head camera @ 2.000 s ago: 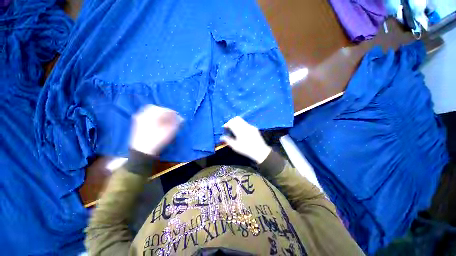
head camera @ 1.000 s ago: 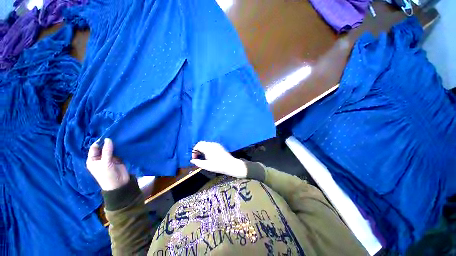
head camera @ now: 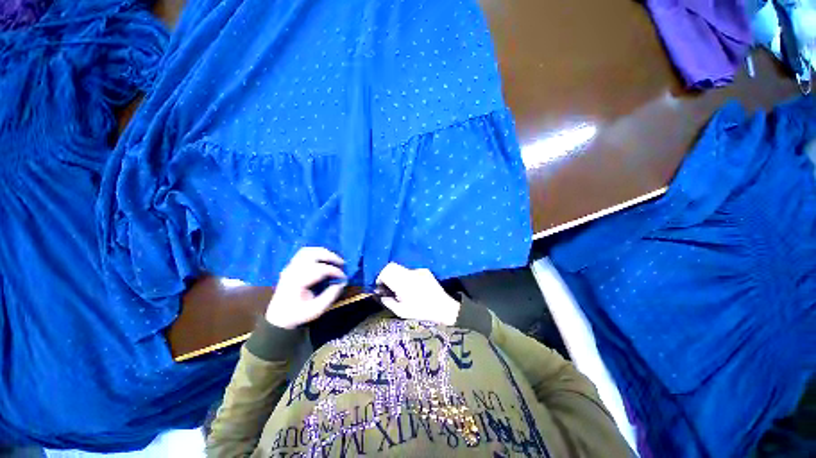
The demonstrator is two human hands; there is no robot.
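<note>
The blue dress (head camera: 429,80) lies on the table in front of me, its dotted skirt spread out and its hem at the table's near edge. A gathered flounce (head camera: 456,197) runs along the skirt's lower part. My left hand (head camera: 309,286) is at the hem, fingers curled and pinching the cloth near the middle. My right hand (head camera: 413,293) is close beside it, also pinching the hem, with something small and dark showing at its fingers. I cannot tell what the dark thing is. The fingertips are partly hidden by the cloth.
The glossy brown table (head camera: 582,80) has a light edge. Another blue dress (head camera: 63,233) lies at the left. One more blue dress (head camera: 689,286) hangs at the right. A purple garment (head camera: 702,40) lies at the upper right, beside light blue and white items (head camera: 787,36).
The lifted flounce corner has been laid back down, and the skirt now lies dotted side up. My left hand has moved right along the hem, close to my right hand.
</note>
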